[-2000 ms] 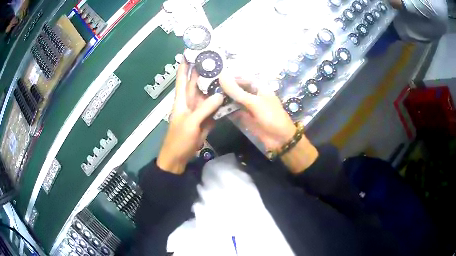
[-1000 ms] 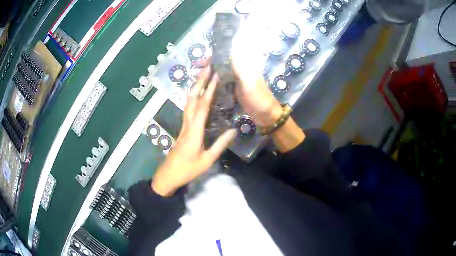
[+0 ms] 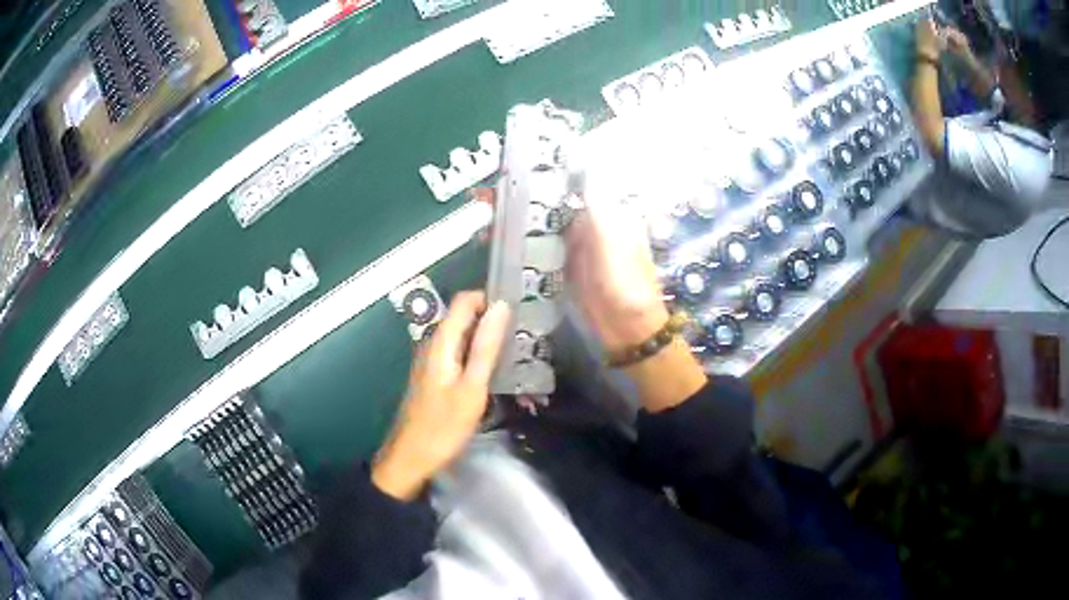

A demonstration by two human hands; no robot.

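A long grey multi-pocket housing (image 3: 528,258) stands lengthwise between my hands, its row of seats facing right. My left hand (image 3: 446,381) holds its left side near the lower end. My right hand (image 3: 615,275), with a beaded bracelet, is at its right side; its fingers are washed out by glare. I cannot tell whether rings sit in all the seats. A clear tray (image 3: 750,316) with many black rings lies to the right, in strong glare. A single black ring (image 3: 419,306) on a pale piece lies left of my left hand.
The green belt (image 3: 387,176) carries a scalloped strip (image 3: 254,307) and a flat perforated strip (image 3: 295,170). Dark rods (image 3: 252,469) and stacked ring trays (image 3: 129,551) lie at lower left. A red bin (image 3: 938,381) stands at right. Another person (image 3: 979,152) is at upper right.
The housing has turned so its seats show, where it was a dark blur between my hands. The view has swung, showing more of the belt and the other person.
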